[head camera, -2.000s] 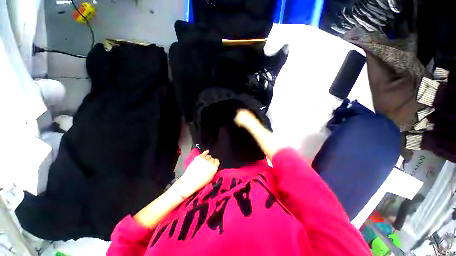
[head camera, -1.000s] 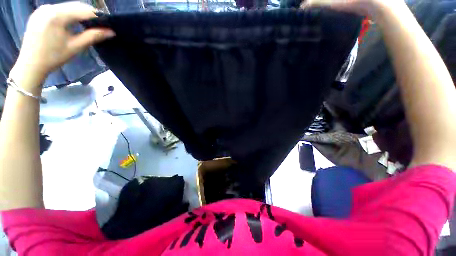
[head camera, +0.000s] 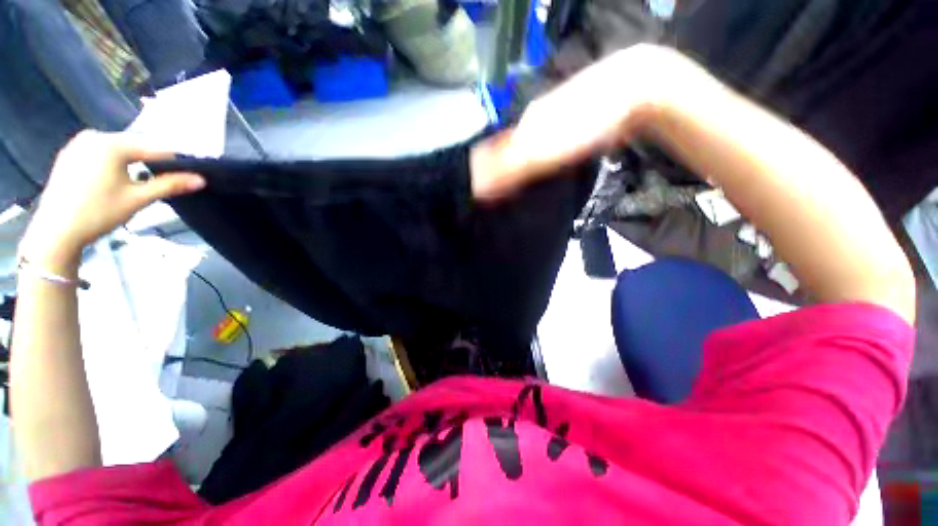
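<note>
A black garment (head camera: 381, 247) hangs spread in front of me, its gathered waistband at the top and its lower part down over the cardboard box. My left hand (head camera: 129, 190) pinches the waistband's left end between thumb and fingers. My right hand (head camera: 504, 164) is blurred and lies at the waistband right of its middle, thumb side on the cloth; its fingertips are hidden, so its hold cannot be told.
The navy padded board (head camera: 674, 324) is at the right, with a flat black rectangle (head camera: 598, 253) beside it. Another black garment (head camera: 298, 401) lies lower left. The cardboard box edge (head camera: 402, 362) shows below. Blue crates (head camera: 350, 79) and dark garments are behind.
The garment was low at my body, then held up high and wide. Now it is lower, and my right hand has moved inward along the waistband toward the left.
</note>
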